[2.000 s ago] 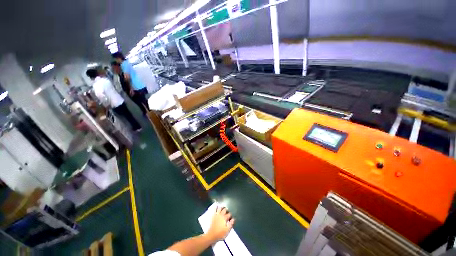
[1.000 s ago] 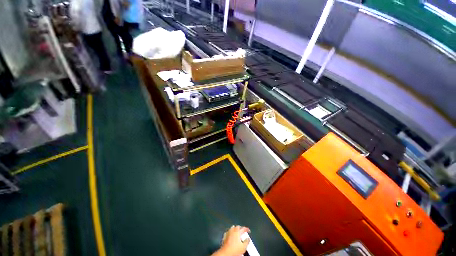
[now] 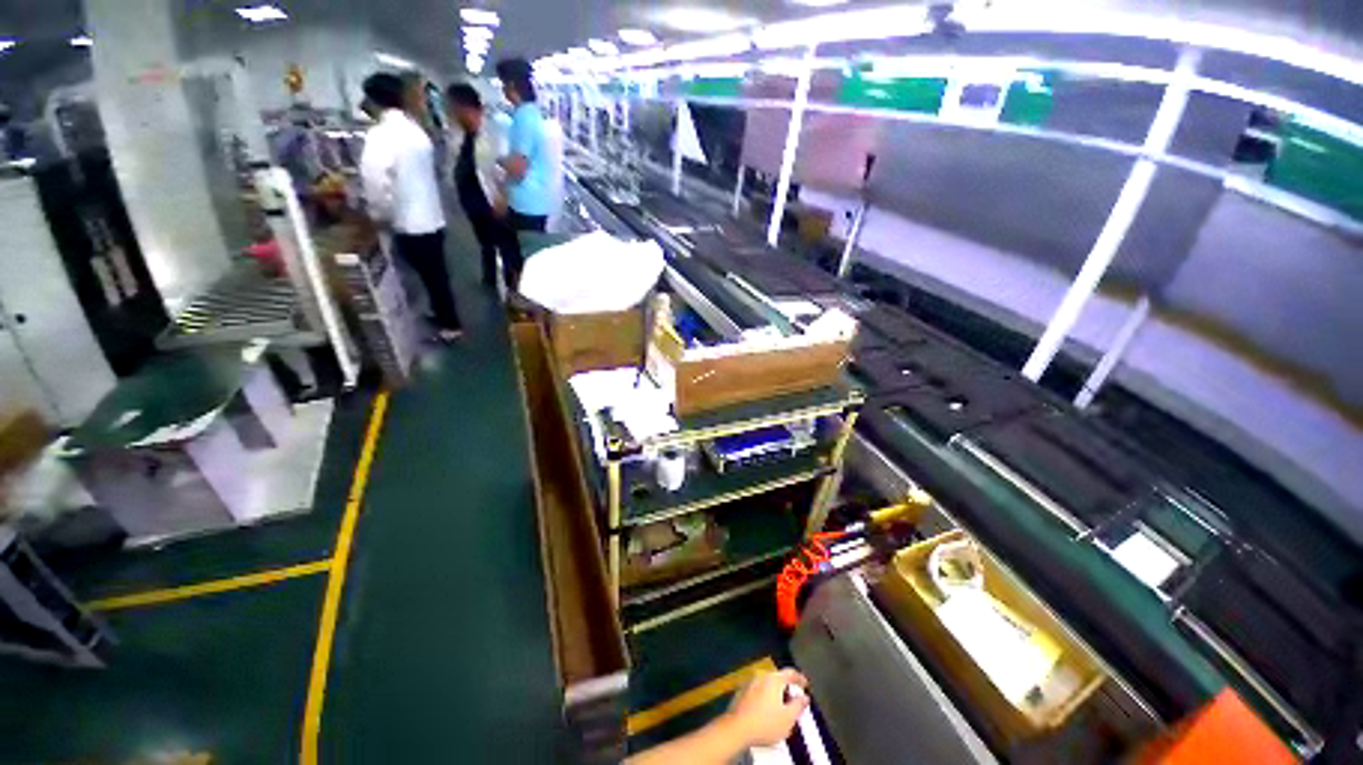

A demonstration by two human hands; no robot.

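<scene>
My left hand [image 3: 768,708] reaches in from the bottom edge, low and right of centre, bare, with its fingers curled over the top end of a narrow white carton [image 3: 812,735]. Only a short piece of the carton's white top, with a dark seam, shows; the rest is cut off by the picture's bottom edge. My right hand is not in view.
A yellow-edged shelf trolley [image 3: 733,414] stands ahead, with a long open brown box [image 3: 562,516] along its left side. A coiled red hose [image 3: 795,580], parts box [image 3: 987,635] and orange cabinet [image 3: 1229,735] are right. People [image 3: 401,187] stand in the aisle.
The view has moved forward: the trolley and parts box are nearer, and the orange cabinet has slid to the lower right corner. My left hand stays on the white carton.
</scene>
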